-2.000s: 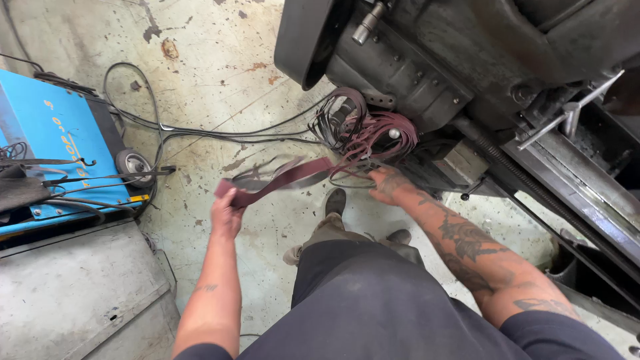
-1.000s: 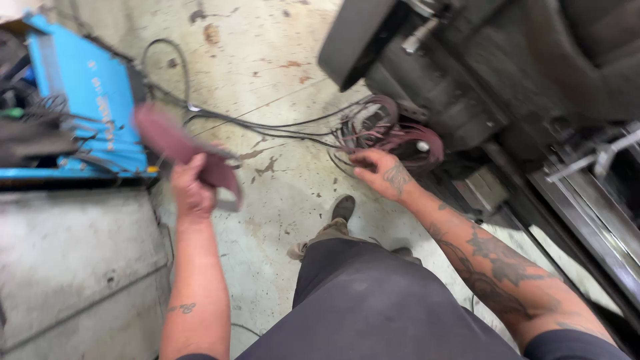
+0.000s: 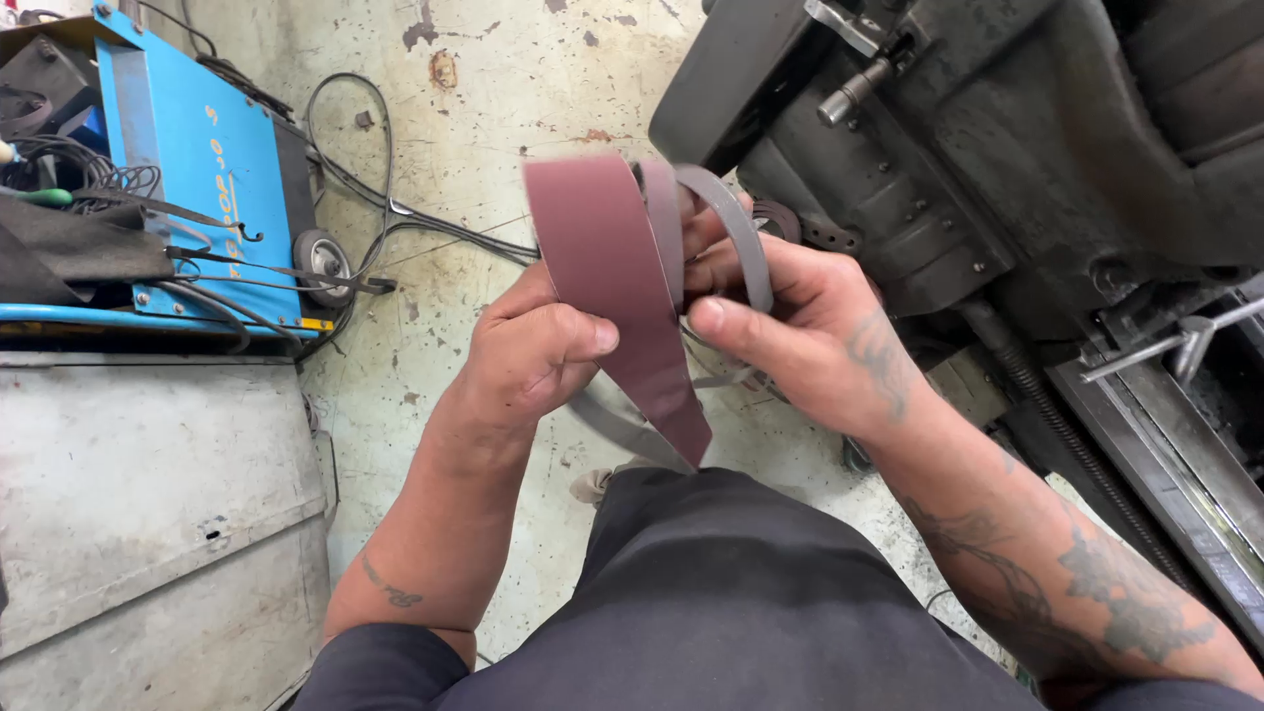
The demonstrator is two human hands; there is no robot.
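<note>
A long strip of reddish-brown abrasive cloth (image 3: 617,267) hangs in loops between my hands, its grey backing showing on the curled parts. My left hand (image 3: 538,355) pinches the wide part, thumb on the reddish face. On the other side, my right hand (image 3: 790,316) has its fingers curled around a narrower grey-backed loop (image 3: 736,232) of strip. A pointed end of the cloth hangs down in front of my dark clothing. Behind my right hand, a small part of a coiled reddish bundle (image 3: 777,219) shows; the rest is hidden.
A blue wheeled machine (image 3: 202,178) carrying cables stands at the left, above a worn grey metal cabinet (image 3: 148,494). Black cables (image 3: 454,232) run over the stained floor. A large dark machine (image 3: 948,178) with a threaded screw (image 3: 1047,405) and metal rails fills the right.
My left hand has swung back from the left with the abrasive cloth. My right hand has come away from the coiled bundle on the right, and both hands are now close together at the strip.
</note>
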